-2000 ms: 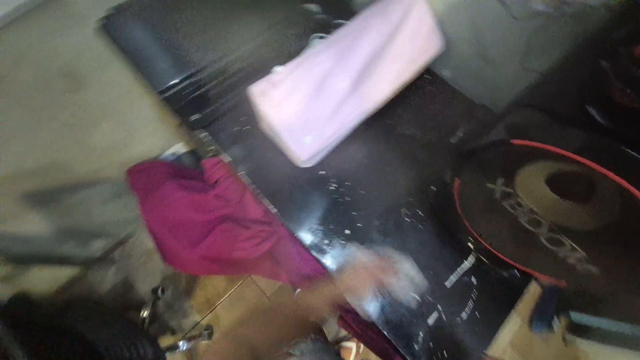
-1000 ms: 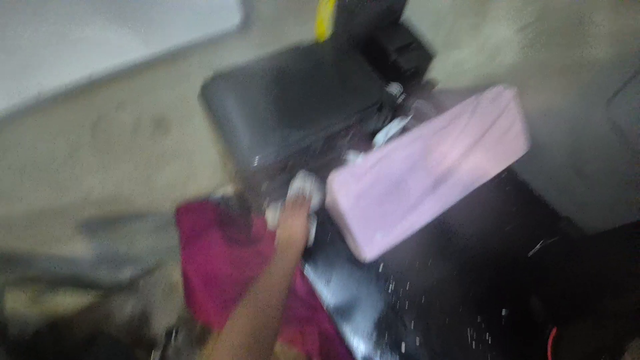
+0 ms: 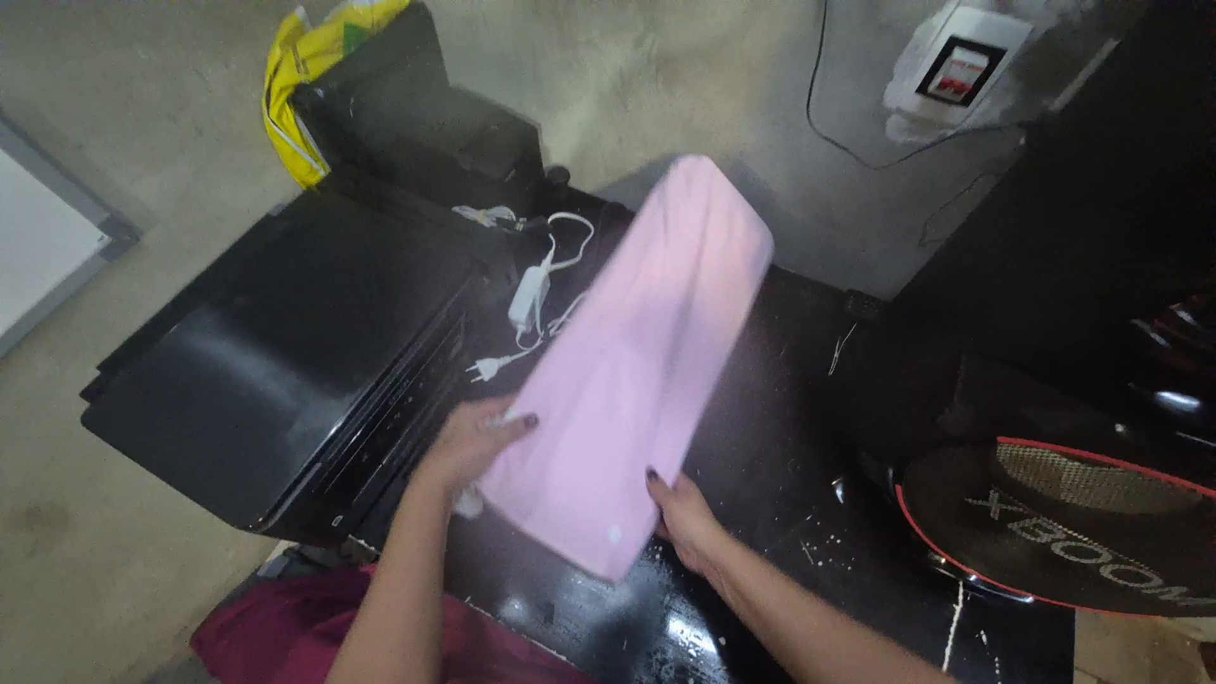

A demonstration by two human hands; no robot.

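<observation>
A long pink fabric-covered object (image 3: 646, 351) is held over the black table top (image 3: 798, 456) between both hands. My left hand (image 3: 475, 437) grips its near left edge, thumb on top; something white, partly hidden, shows just below this hand. My right hand (image 3: 689, 518) holds the near right edge, thumb on top and fingers hidden beneath. Beyond my left hand, a white power adapter (image 3: 529, 299) with its cable and plug (image 3: 494, 367) lies on the table. Whether the pink object touches the table cannot be told.
A black printer (image 3: 275, 332) stands at the left, a yellow bag (image 3: 304, 76) behind it. Magenta cloth (image 3: 275, 627) hangs at the near edge. On the right is a round black speaker (image 3: 1064, 532) with a red ring. A wall switch (image 3: 959, 76) and a thin cable are at the back.
The pink object has turned and is now held in both hands; one second ago my one visible hand was beside it with something white. The adapter and plug now show plainly.
</observation>
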